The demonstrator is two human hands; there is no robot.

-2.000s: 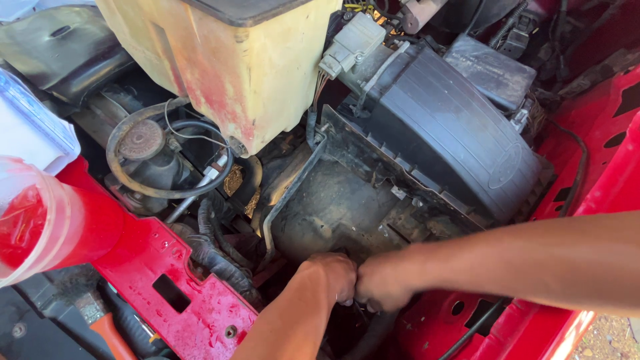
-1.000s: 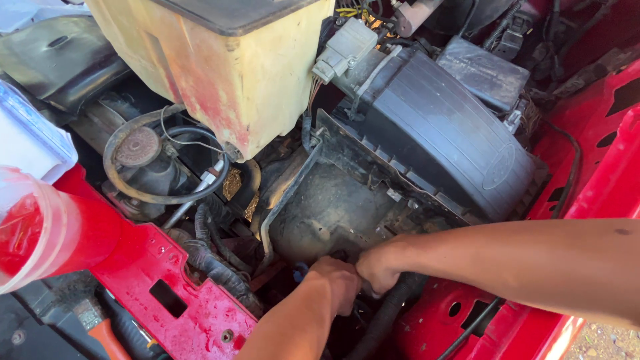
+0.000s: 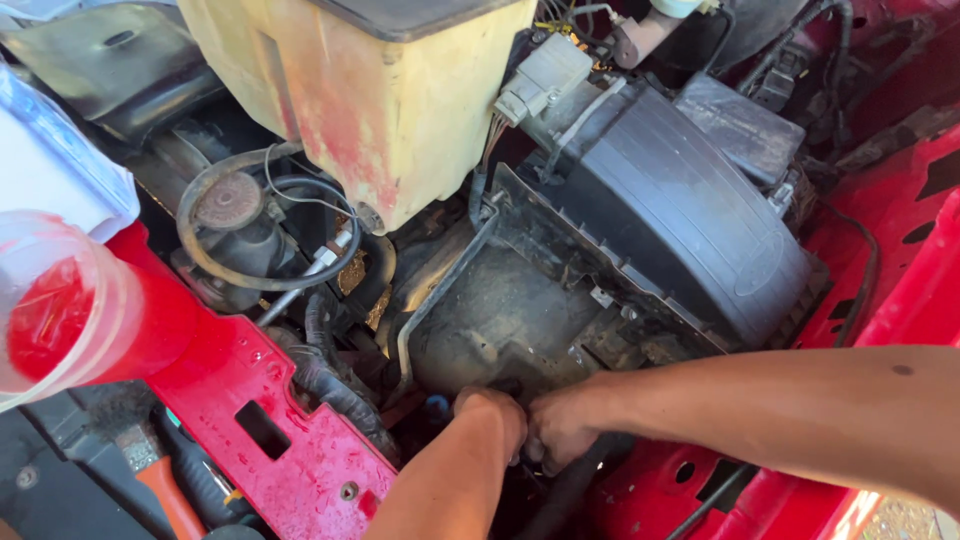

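Observation:
Both hands reach low into a vehicle's engine bay, side by side. My left hand is bent beside the lower edge of a dirty dark housing; its fingertips are hidden. Close by on the right, my right hand has curled fingers at a small dark part that cannot be made out. A small blue round piece shows just left of my left hand. Above the hands lies a black air filter cover, with a grey connector at its upper left.
A yellowed plastic reservoir stands above a hose loop. The red front panel runs along the left, with a clear container of red liquid by it. An orange-handled brush lies lower left. The red fender borders the right.
Both hands stay low beside the dark housing, with only small shifts. The blue piece, not visible two seconds ago, shows beside my left hand.

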